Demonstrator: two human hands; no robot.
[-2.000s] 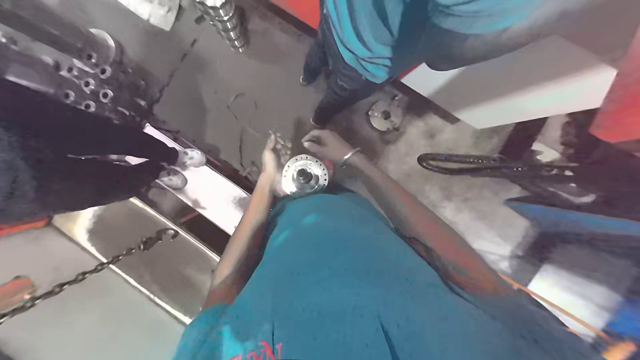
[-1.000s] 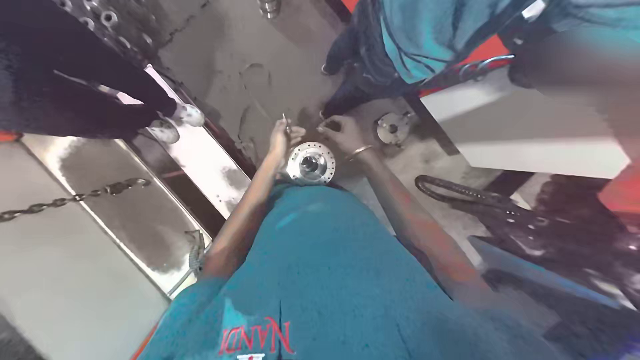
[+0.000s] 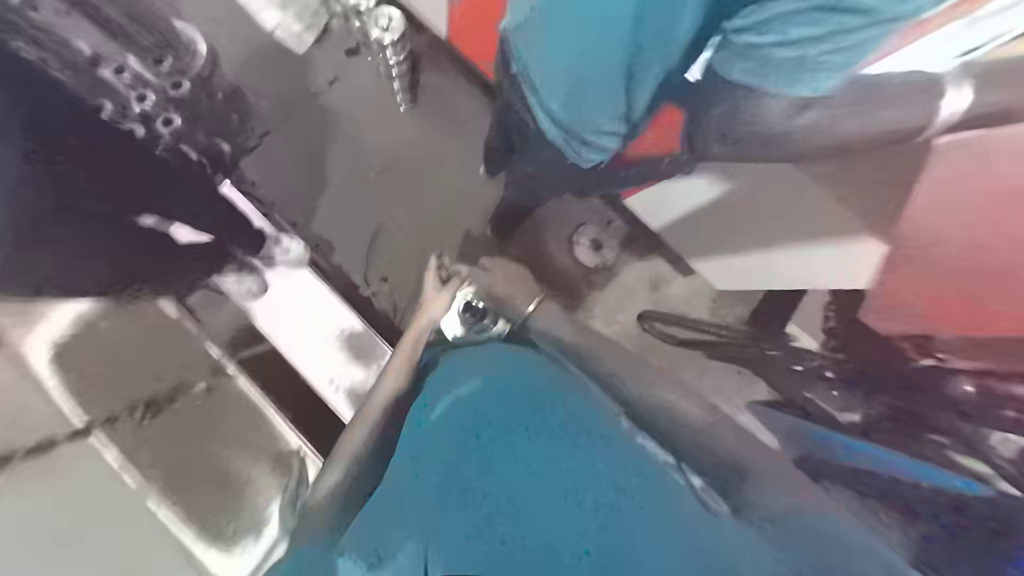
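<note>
A round metal flanged part (image 3: 474,316) with a dark central bore stands just in front of my body, partly covered by my hands. My left hand (image 3: 438,290) is at its upper left, with a small dark object between thumb and fingers that is too blurred to name. Over the part's upper right edge lies my right hand (image 3: 506,284), fingers bent toward the left hand; whether it holds anything is hidden. A metal bracelet (image 3: 534,304) circles my right wrist.
Another round metal disc (image 3: 594,245) lies on the floor ahead to the right. A person in a teal shirt (image 3: 584,72) stands ahead; another in dark clothes (image 3: 104,184) is at the left. Metal parts (image 3: 392,48), a chain (image 3: 152,404) and a looped cable (image 3: 696,330) lie around.
My hands have come closer together and now cover more of the metal part. The person ahead has shifted an arm. The view has turned.
</note>
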